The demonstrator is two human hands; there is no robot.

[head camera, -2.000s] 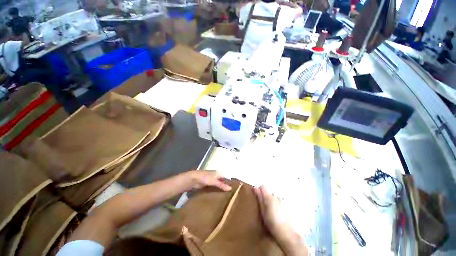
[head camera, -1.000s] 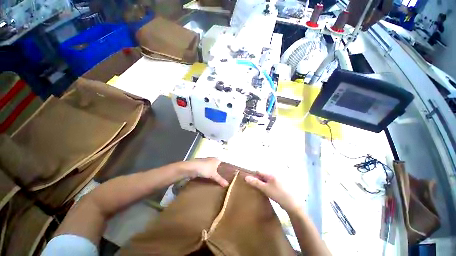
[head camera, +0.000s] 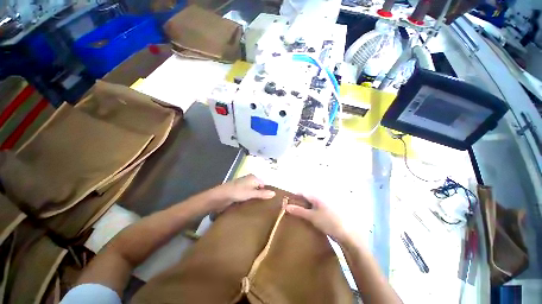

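A brown cloth bag body (head camera: 220, 255) lies over the front edge of the white table and toward my lap. A pale tan bound seam (head camera: 267, 246) runs along its middle. My left hand (head camera: 245, 191) holds its far edge left of the seam. My right hand (head camera: 318, 215) holds the far edge on the right, with thumb or fingertips beside the seam's end. Fingers under the cloth are hidden. The white sewing machine head (head camera: 264, 122), with blue label and red switch, stands just beyond the cloth, not touching it.
Folded brown bag pieces (head camera: 83, 148) are piled at left, another stack (head camera: 205, 32) behind. A touchscreen (head camera: 446, 110) stands right of the machine. Tweezers (head camera: 415, 252) and a tangled cable (head camera: 454, 199) lie on the right. Brown cloth (head camera: 502, 240) hangs at the right edge.
Both hands have moved the cloth's far edge forward, nearer the machine. My right hand has shifted from the cloth's right side to beside the seam end. The view has tilted down.
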